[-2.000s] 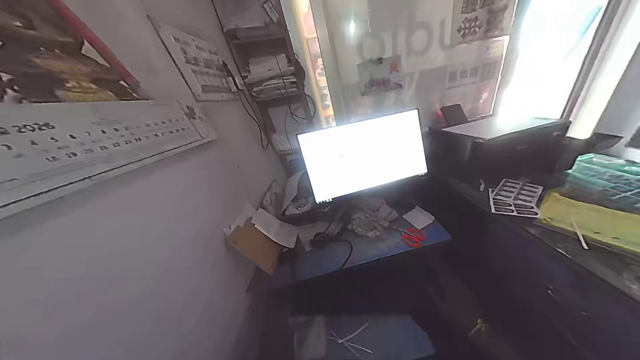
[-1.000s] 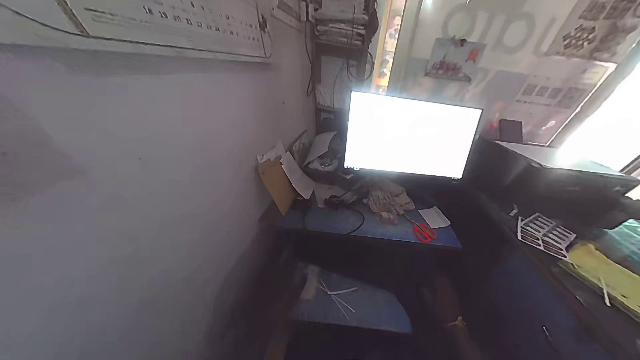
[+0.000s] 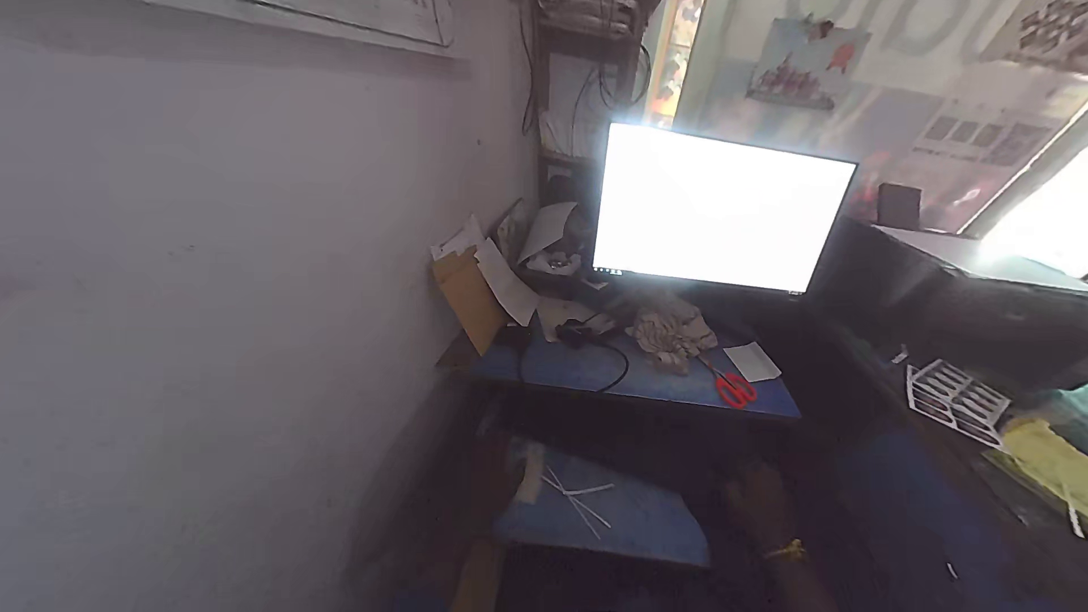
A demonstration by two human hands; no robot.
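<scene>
My left hand [image 3: 495,476] is in dark shadow at the left end of a lower blue shelf [image 3: 637,523], beside a tan strip [image 3: 531,473] lying on it. Whether the fingers grip that strip is too dark to tell. Several thin white strips [image 3: 578,495] lie crossed on the shelf. To the right of the shelf is my right hand [image 3: 756,497], with a yellow band at the wrist; its fingers are blurred in the dark. Above both hands, red-handled scissors [image 3: 735,390] rest on the blue desk top [image 3: 659,382] next to a crumpled cloth [image 3: 671,331].
A lit monitor [image 3: 722,208] stands at the back of the desk. Cardboard [image 3: 467,297], papers and a black cable [image 3: 625,365] lie at the left by the wall. On the right are a dark printer [image 3: 960,297], a card of printed photos [image 3: 956,401] and a yellow sheet [image 3: 1050,455].
The view has turned down and to the left. My forearms and hands now show more plainly at the bottom, either side of the lower shelf. The scissors and cloth remain on the desk.
</scene>
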